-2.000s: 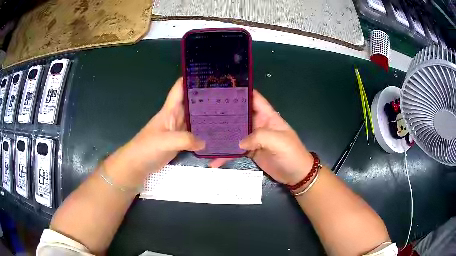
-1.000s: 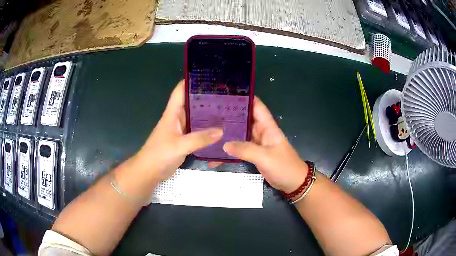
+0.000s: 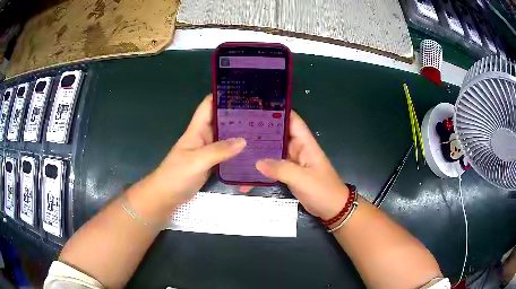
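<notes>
A smartphone (image 3: 252, 84) in a red-pink case is held upright above the bench, its screen lit. My left hand (image 3: 189, 155) holds its left side, with the thumb over the lower screen. My right hand (image 3: 311, 172) holds its right side, with the thumb over the lower right of the screen. Both hands' fingers are partly hidden behind the phone. A white dotted sheet (image 3: 243, 215) lies flat on the mat just below the phone, its left end partly covered by my left wrist.
Trays of white units (image 3: 54, 197) stand at the left. Dark tweezers (image 3: 391, 182), yellow-green tweezers (image 3: 415, 124), a white fan (image 3: 491, 121) with its cable and a mesh-patterned cup (image 3: 431, 56) are at the right. A tan board (image 3: 90, 31) and grey board (image 3: 294, 22) lie at the rear.
The phone has shifted slightly right and down in view. Both thumbs have moved inward over the screen. A light bar and a small red spot now show on the screen.
</notes>
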